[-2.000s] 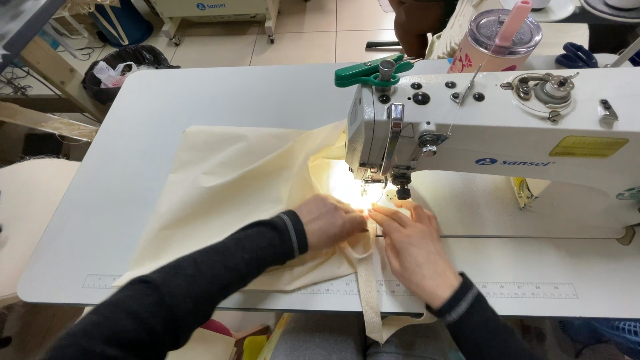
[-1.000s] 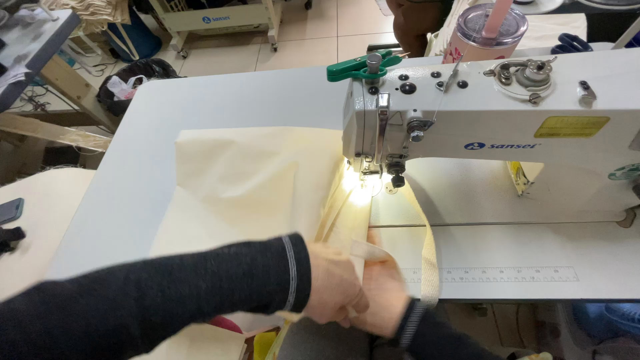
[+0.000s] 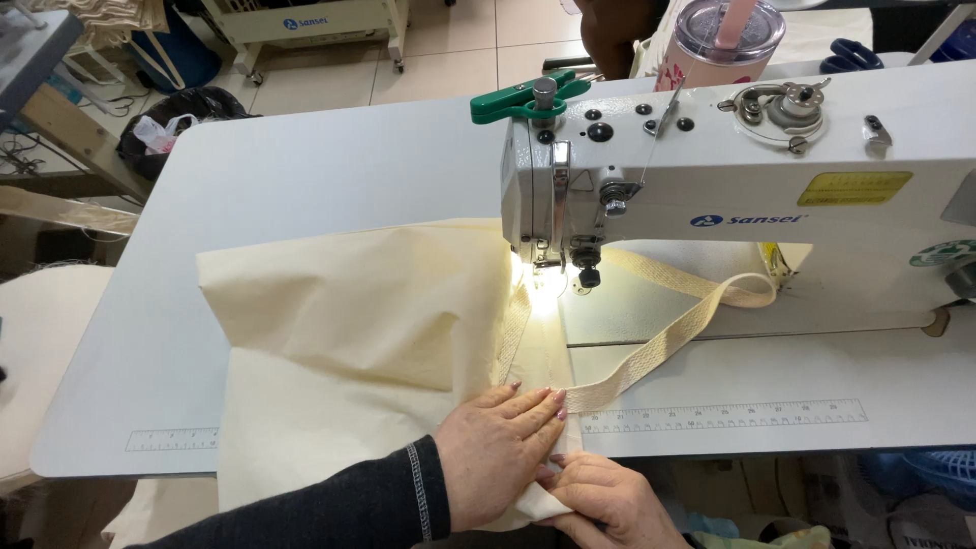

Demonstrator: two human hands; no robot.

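Cream fabric (image 3: pixel 351 320) lies across the table to the left of the sewing machine (image 3: pixel 686 191), its right edge running under the lit needle area. My left hand (image 3: pixel 496 450) presses flat on the fabric near the table's front edge, fingertips over the end of a cream woven strap (image 3: pixel 656 347). That strap loops to the right beneath the machine's arm. Another stretch of strap (image 3: pixel 515 328) lies along the fabric near the needle. Nearer to me, my right hand (image 3: pixel 610 496) grips the fabric's folded edge between thumb and fingers, just past the table edge.
Green thread snips (image 3: pixel 526 99) rest on top of the machine head. A pink tumbler with a straw (image 3: pixel 717 46) and dark-handled scissors (image 3: pixel 850 57) are behind the machine. Printed rulers (image 3: pixel 724 415) run along the table's front. A bin with a black bag (image 3: pixel 183 126) stands beyond the table's left side.
The strap, earlier hanging down and then curving close beside my hands, now loops out to the right under the machine's arm. My left hand has flattened onto the fabric; my hands are farther apart.
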